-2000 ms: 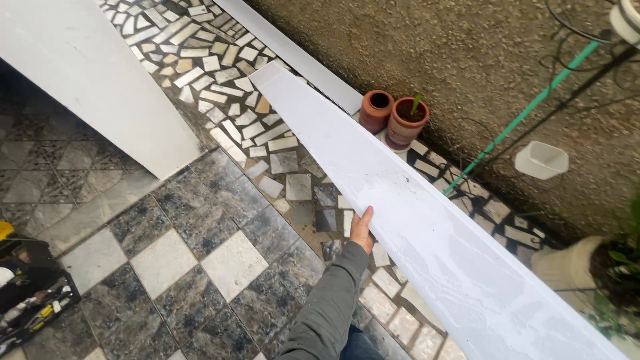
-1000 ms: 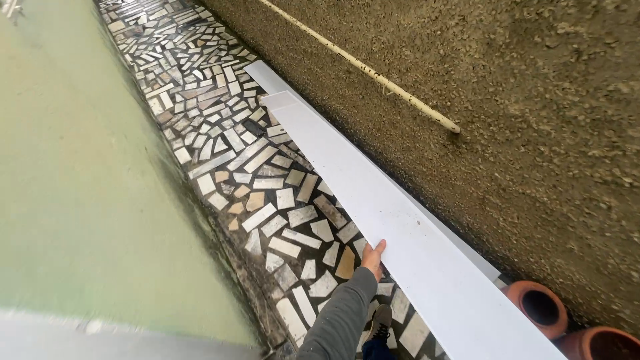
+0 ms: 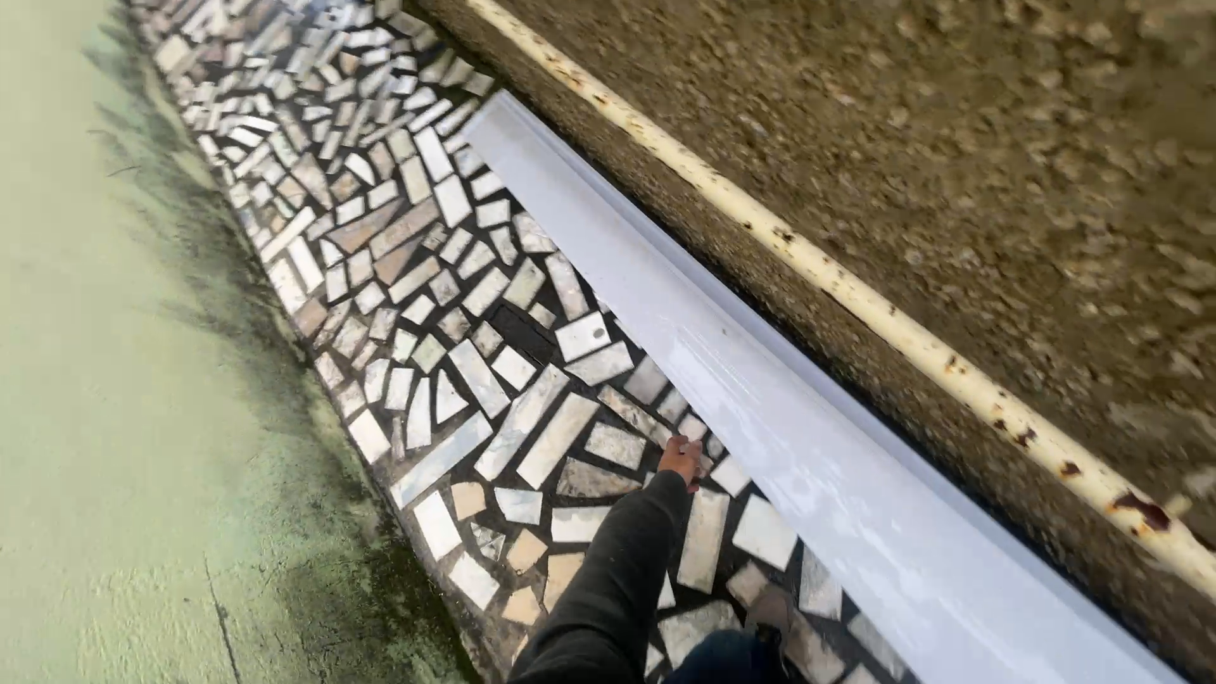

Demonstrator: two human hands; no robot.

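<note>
My left hand [image 3: 682, 460], in a dark grey sleeve, is empty beside the left edge of a long white panel [image 3: 760, 408], with its fingers loosely bent and a small gap between them and the panel. The glossy panel lies lengthwise along the foot of the rough wall. A second white panel or edge [image 3: 655, 237] shows along its wall side. My right hand is not in view.
Broken-stone mosaic paving [image 3: 418, 285] runs beneath the panel. A rusty cream pipe [image 3: 836, 280] follows the rough wall [image 3: 950, 142] at the right. A green painted surface [image 3: 142, 380] with dark stains borders the left. My shoe [image 3: 771, 613] is at the bottom.
My left hand has let go of the white panel, which it gripped by the edge in both earlier frames. The panel now lies along the wall. The view has moved along the path, away from the pots.
</note>
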